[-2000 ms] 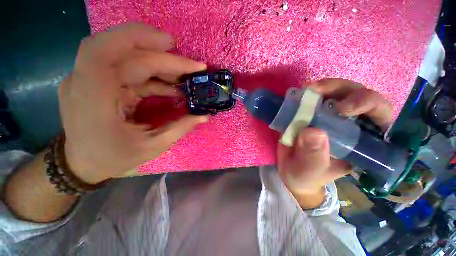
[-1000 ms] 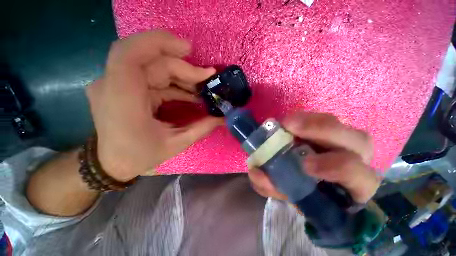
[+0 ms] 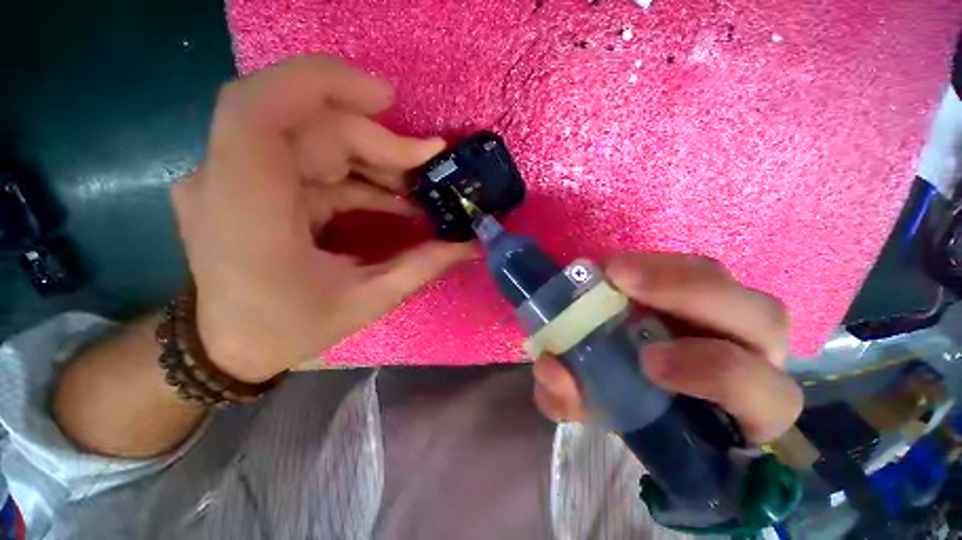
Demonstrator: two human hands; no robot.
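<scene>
My left hand [image 3: 285, 211] holds a glossy black device housing [image 3: 491, 174] between thumb and fingers, with its open side up. A small pale label [image 3: 443, 169] shows inside it. My right hand [image 3: 696, 343] is wrapped around a grey-blue electric screwdriver [image 3: 607, 364] with a cream band [image 3: 578, 320] around its body and a green rear end. The screwdriver's gold-looking bit [image 3: 468, 207] points down into the lower left part of the housing. Whether a screw is at the tip is too small to tell.
A speckled pink-red work mat [image 3: 654, 158] lies under the hands, with small dark and white specks near its far side. Black pieces [image 3: 37, 232] lie on the dark green bench [image 3: 116, 137] at left. Black equipment and cluttered items, some blue, are at right.
Since two seconds ago, the housing has turned and shifted right in view, and the screwdriver has swung to a steeper angle. Over the last second both hands have barely moved.
</scene>
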